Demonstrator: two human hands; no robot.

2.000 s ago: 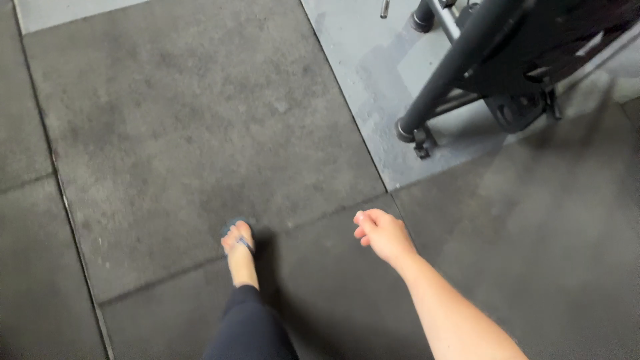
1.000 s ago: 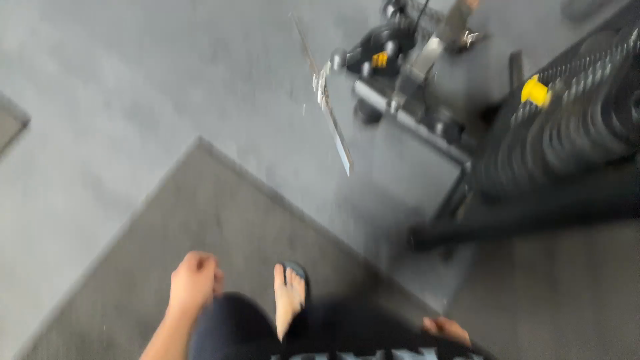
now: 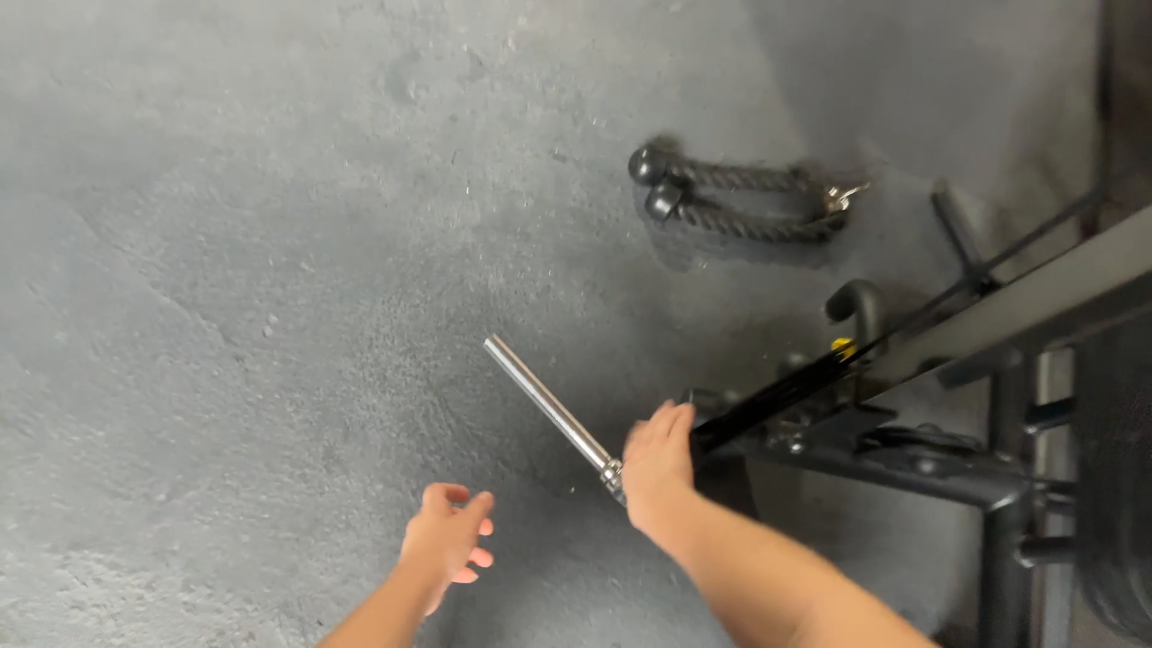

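A chrome cable-machine bar (image 3: 549,407) slants across the lower middle of the head view, with a metal joint near its lower right end. My right hand (image 3: 661,463) is over or against that end and hides part of it; whether its fingers are closed on the bar cannot be told. A black bar or strap (image 3: 774,400) runs from beside this hand toward the machine. To the left of the chrome bar, my left hand (image 3: 447,537) is held above the floor, fingers apart and slightly bent, holding nothing.
A black rope attachment (image 3: 747,202) with ball ends and a metal clip lies on the grey floor (image 3: 270,270). The dark frame of a gym machine (image 3: 945,486) fills the right side, with a curved black handle (image 3: 859,301) and a yellow part (image 3: 843,346) near it.
The view has moved a lot, from dark floor mats to the grey floor beside the machine. Both hands now reach forward in front of me, the right one at the chrome bar.
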